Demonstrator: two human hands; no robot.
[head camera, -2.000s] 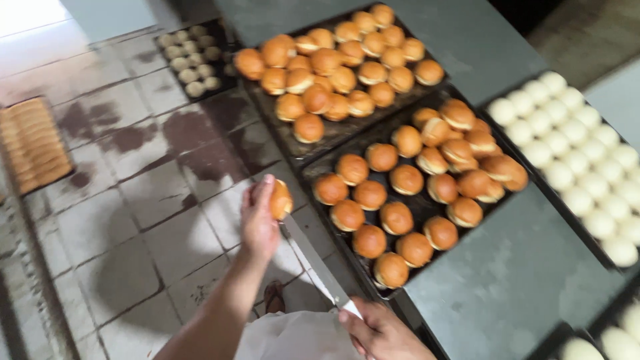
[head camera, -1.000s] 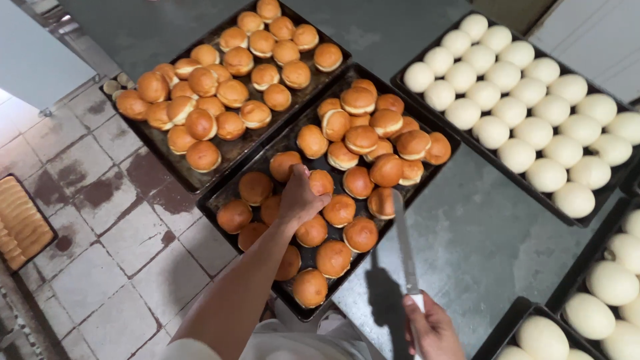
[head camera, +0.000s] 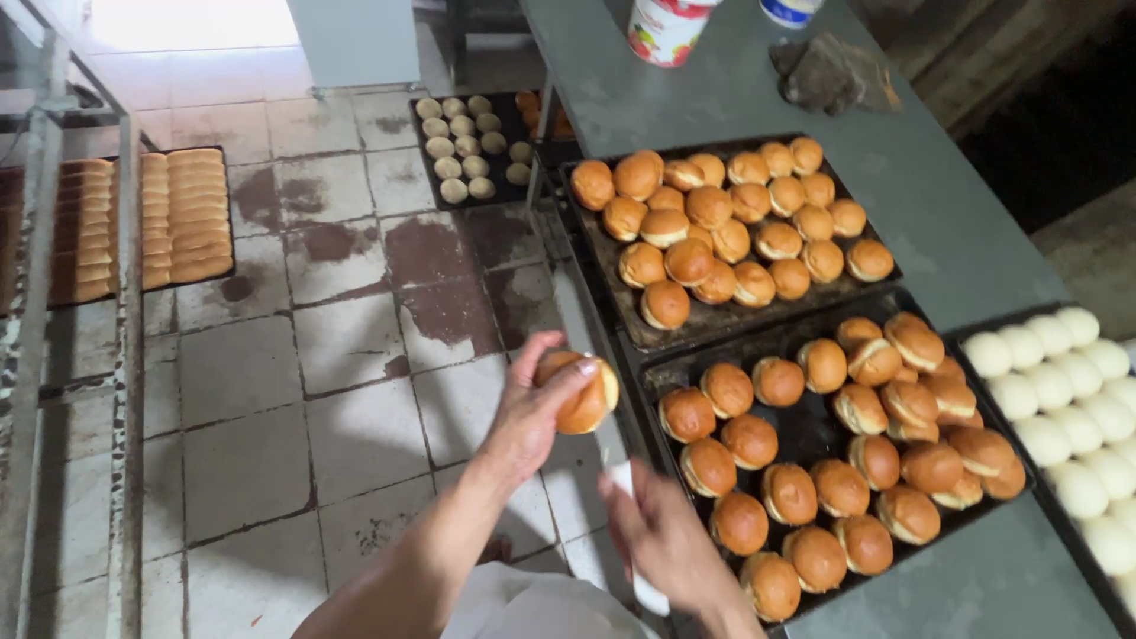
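My left hand (head camera: 524, 417) holds a round golden bun (head camera: 581, 395) over the tiled floor, just left of the table edge; the bun's pale side faces right. In my right hand (head camera: 666, 532) is the white handle of a long knife (head camera: 621, 484), and its blade extends up beside the bun. Whether the blade touches the bun is unclear. Right of my hands, a black tray (head camera: 803, 422) bears many buns, several of them piled at its right side. Beyond it lies a second dark tray (head camera: 661, 337) of buns.
A tray of white dough balls (head camera: 1078, 453) lies at right. A printed tub (head camera: 670, 31) and a dark cloth (head camera: 825, 75) are at the table's far part. On the floor stand a tray of pale rounds (head camera: 461, 146) and, behind a metal rack (head camera: 129, 355), ridged bread (head camera: 191, 213).
My left hand, on a bun in the near tray one second ago, is now left of the tray with a bun. The knife has moved left to beside that bun. The view has swung left.
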